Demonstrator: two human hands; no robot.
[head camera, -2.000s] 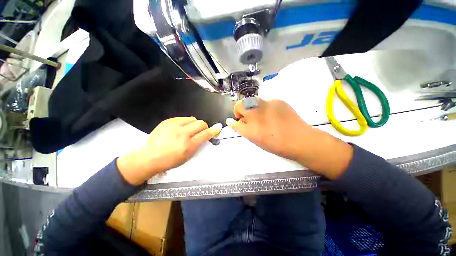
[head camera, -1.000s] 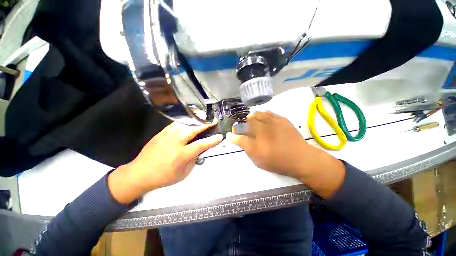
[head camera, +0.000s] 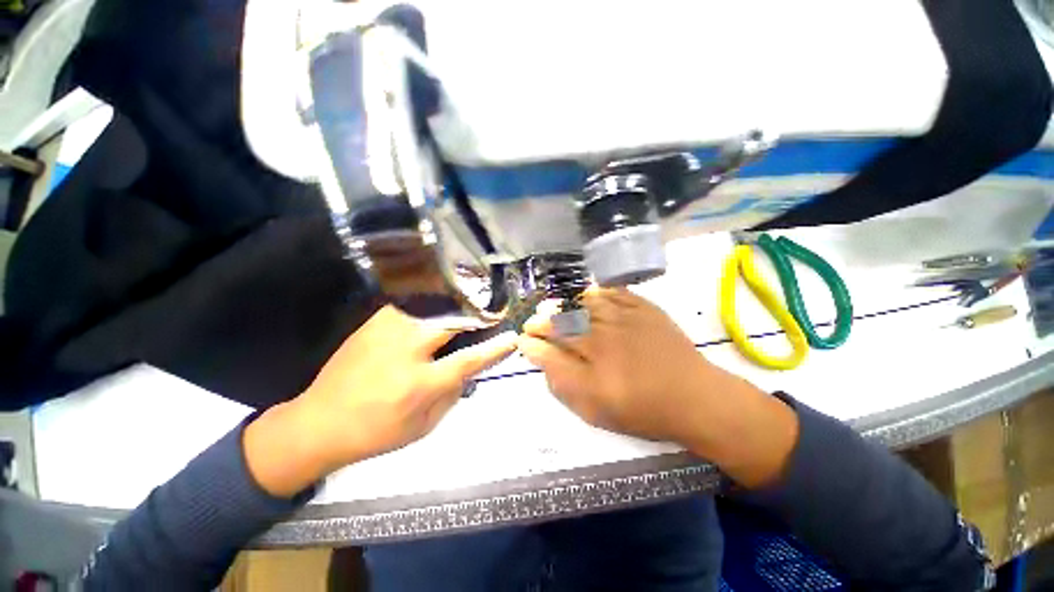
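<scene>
A large black cloth panel (head camera: 208, 278) lies left of the needle and runs under the fingers of my left hand (head camera: 376, 387). My left hand is flat with its fingertips on the cloth edge at the needle area. My right hand (head camera: 630, 370) is bent at the right of the presser foot (head camera: 526, 283), its thumb and finger pinched close to my left fingertips. A small grey piece (head camera: 570, 323) shows at its index finger. What lies between the right fingertips is too small and blurred to tell. The needle tip is hidden by the machine head (head camera: 601, 81).
Scissors with yellow and green loops (head camera: 765, 303) lie right of my right hand. Small metal tools (head camera: 971, 289) lie at the table's right end. A black strip (head camera: 982, 104) hangs over the machine. A measuring scale (head camera: 520, 503) runs along the front edge. Blue crate (head camera: 780, 563) below.
The view has tilted and shifted, so the machine head looks larger and the scissors sit differently in the picture. Both hands stay at the needle, with only small finger shifts.
</scene>
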